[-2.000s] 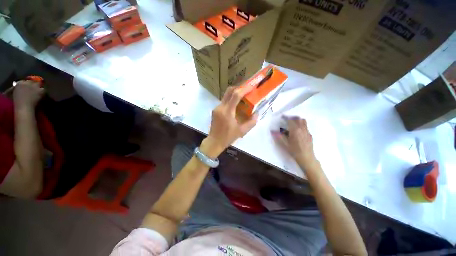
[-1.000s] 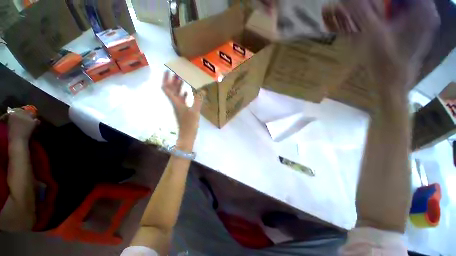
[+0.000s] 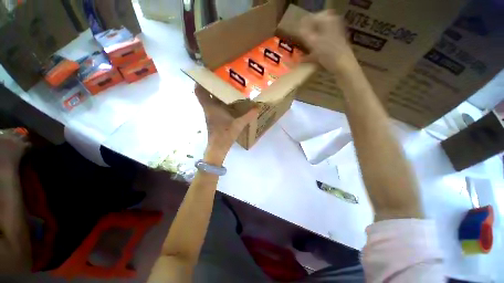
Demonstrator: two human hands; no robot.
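An open brown inner carton stands on the white bench top. It holds a row of orange-topped retail boxes with black handles. My left hand is at the carton's near left corner, gripping it below the flap, thumb along the near side. My right hand is at the carton's far right corner by the raised flap, slightly blurred; whether it grips the flap I cannot tell. A thin blade-like strip lies on the bench beside folded white paper.
Large printed brown cartons stand at the back right. Stacked retail boxes and polybags are at left. A smaller carton and a blue, red and yellow tape dispenser are at right. A person's arm shows at left, near a red stool.
The orange retail box once in my left hand is gone from it, and the carton's orange row is fuller. My left hand has moved onto the carton; my right hand has come back to its far corner.
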